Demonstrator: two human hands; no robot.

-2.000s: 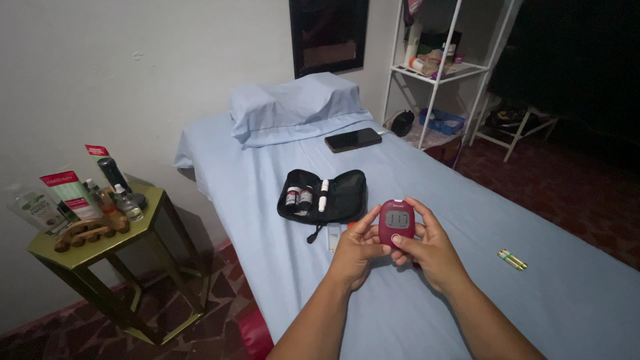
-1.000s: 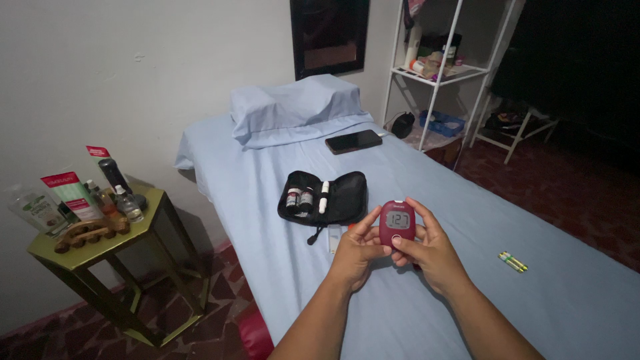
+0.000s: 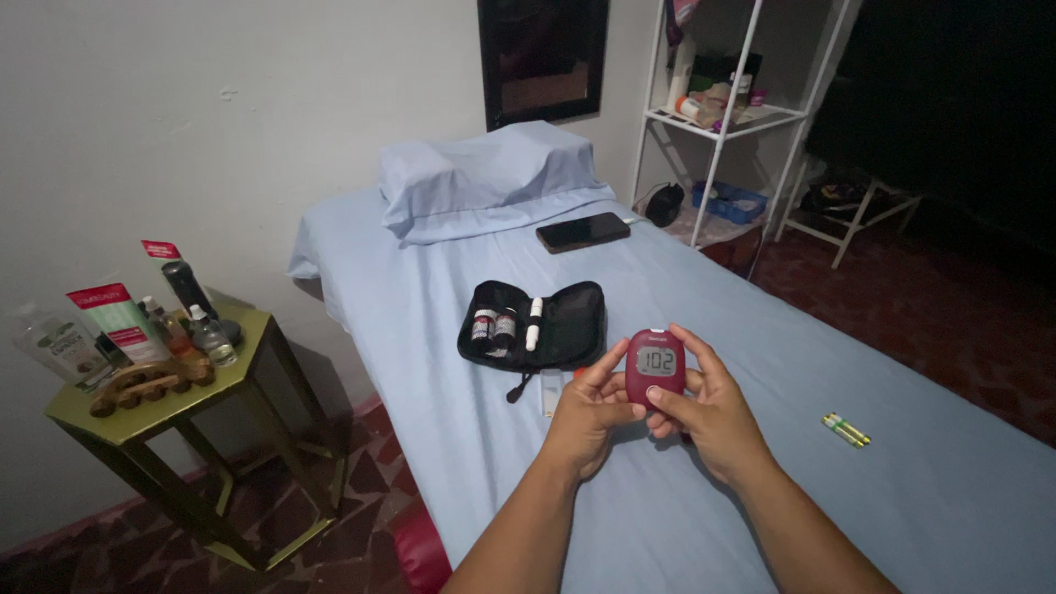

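Note:
A red blood glucose meter is held upright between both hands, its display lit with digits. My left hand grips its left side. My right hand holds the right side, with the thumb on the round button below the display. Beyond them lies an open black zippered case holding two small vials and a white lancing pen. A clear flat plastic piece lies beside my left hand, which partly hides an orange-red thing behind it. Two small batteries rest on the sheet at the right.
A smartphone lies near the covered pillow on the blue-sheeted bed. Left of the bed, a gold side table carries bottles, tubes and a wooden roller massager. A white metal shelf stands behind, at the right.
The digits on the meter's display have changed in each frame. Both hands have kept the same hold on the meter, and the other things have not moved.

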